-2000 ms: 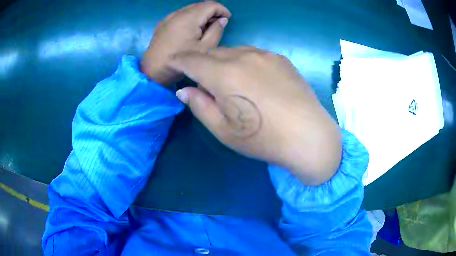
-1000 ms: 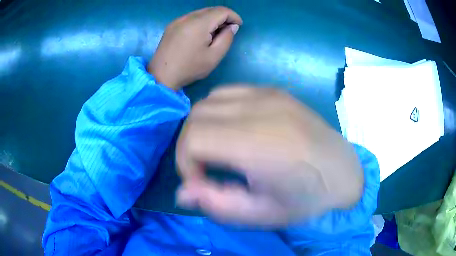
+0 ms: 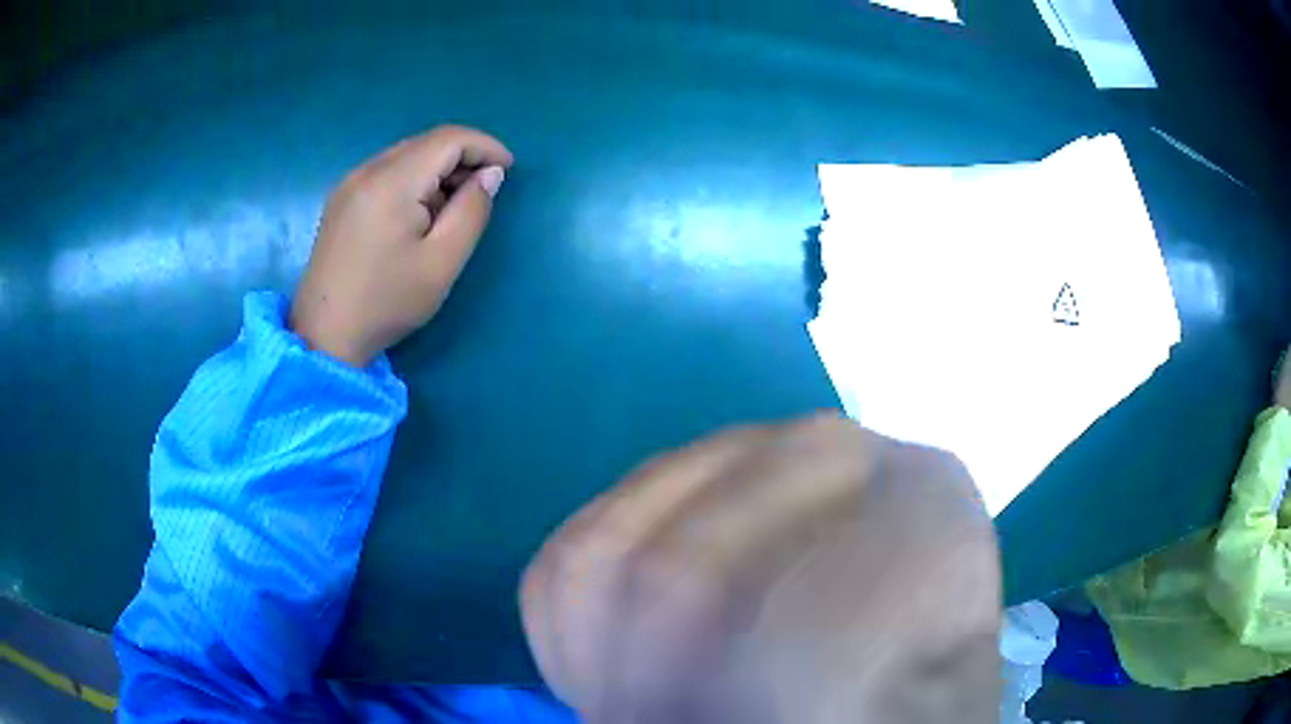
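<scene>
My left hand (image 3: 404,241) rests on the green work surface left of the middle, its fingers curled in and its thumb near them. Nothing shows in it. My right hand (image 3: 779,580) is large and blurred at the bottom centre, close to the camera and cut off by the lower edge. Its fingers look bent, but its grip is unclear. The stack of empty bags (image 3: 977,283) lies fanned at the right, white with uneven edges, a small triangle mark on the top one. My right hand covers part of the view just below the stack's lower left edge.
The green work surface (image 3: 609,354) curves across the view. White flat pieces (image 3: 1111,50) lie at the far right edge. A person's yellow-green sleeve (image 3: 1257,545) is at the right. A crumpled clear plastic bag (image 3: 1029,637) hangs below the surface. A yellow floor line (image 3: 50,676) shows lower left.
The view has shifted, so the stack and my left hand appear further left and the left hand lower. My right hand has moved down and nearer the lower edge, away from my left hand.
</scene>
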